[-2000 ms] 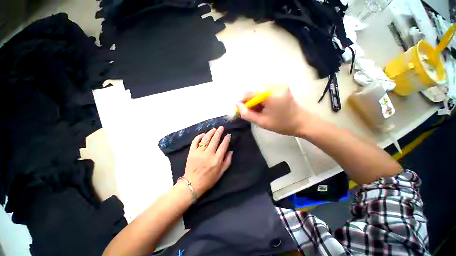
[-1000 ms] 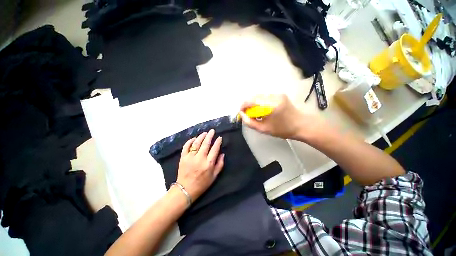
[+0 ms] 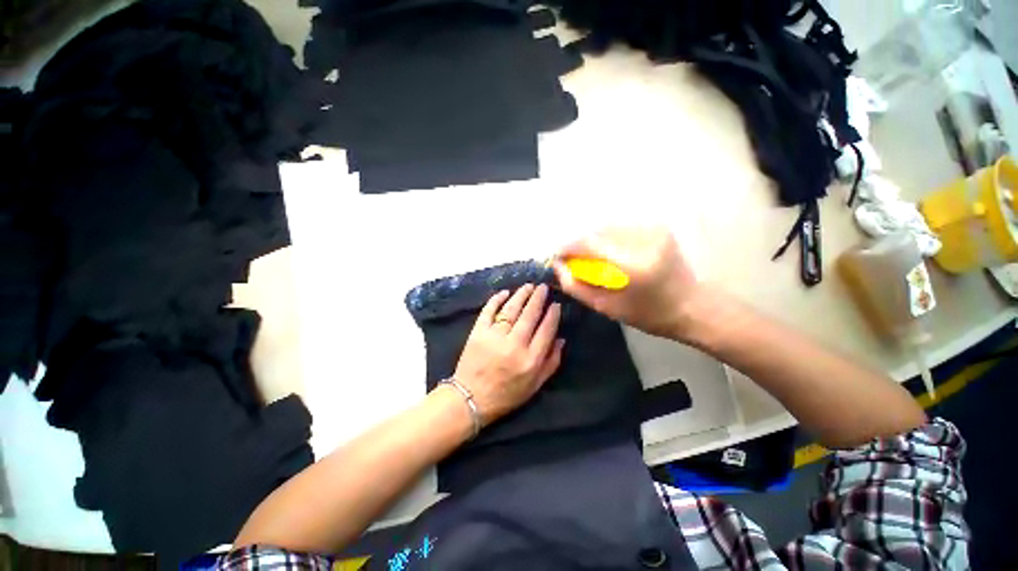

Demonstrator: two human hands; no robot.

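Observation:
A black panel (image 3: 525,390) lies in front of me on a pale board (image 3: 357,379), with a side tab at its right. Its far edge flap (image 3: 469,288) shows streaky whitish-blue wet glue. My left hand (image 3: 511,348) lies flat on the panel just below the flap, fingers slightly spread, holding the panel down. My right hand (image 3: 631,279) is shut on the yellow handle of a glue brush (image 3: 595,271) at the right part of the flap. The bristles are mostly hidden by the fingers.
A large black heap of panels (image 3: 167,223) lies at left. Overlapping black panels (image 3: 447,112) lie at top centre. Black strips (image 3: 770,100), a small dark tool (image 3: 810,245), an amber bottle (image 3: 887,284), a yellow glue pot (image 3: 971,223) and clear plastic (image 3: 927,50) are at right.
The view has shifted, so the scene sits further right. The brush has moved slightly along the flap's right part and its handle is tilted differently. My left hand stays on the panel.

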